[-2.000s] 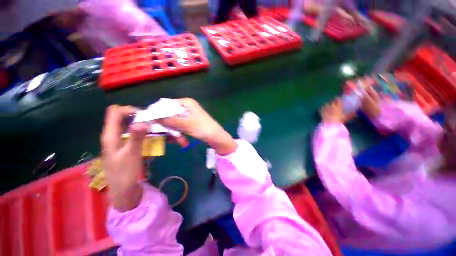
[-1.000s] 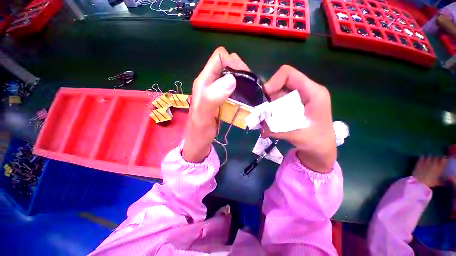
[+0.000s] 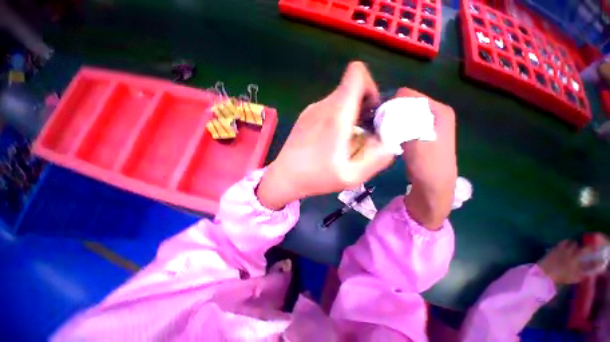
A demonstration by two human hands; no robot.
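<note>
My left hand point(image 3: 324, 143) is closed around the dark housing point(image 3: 367, 115), which is mostly hidden between my hands. A bit of yellow clip point(image 3: 358, 144) shows under it, inside my left hand. My right hand point(image 3: 428, 153) holds a white crumpled cloth point(image 3: 405, 121) against the right side of the housing. Both hands are raised above the green bench. Yellow binder clips point(image 3: 231, 117) with silver handles lie grouped at the upper right end of the red compartment tray point(image 3: 148, 137).
A black pen point(image 3: 346, 208) lies on a white scrap point(image 3: 362, 200). A white bottle point(image 3: 461, 192) stands right of my right wrist. Red multi-cell trays point(image 3: 401, 20) with dark parts lie across the bench. Another person's hand point(image 3: 563, 262) is at right. A blue bin point(image 3: 73, 200) is below the tray.
My left hand has turned, its back now hiding most of the housing and clip. The cloth has moved up against the housing. The view has shifted slightly.
</note>
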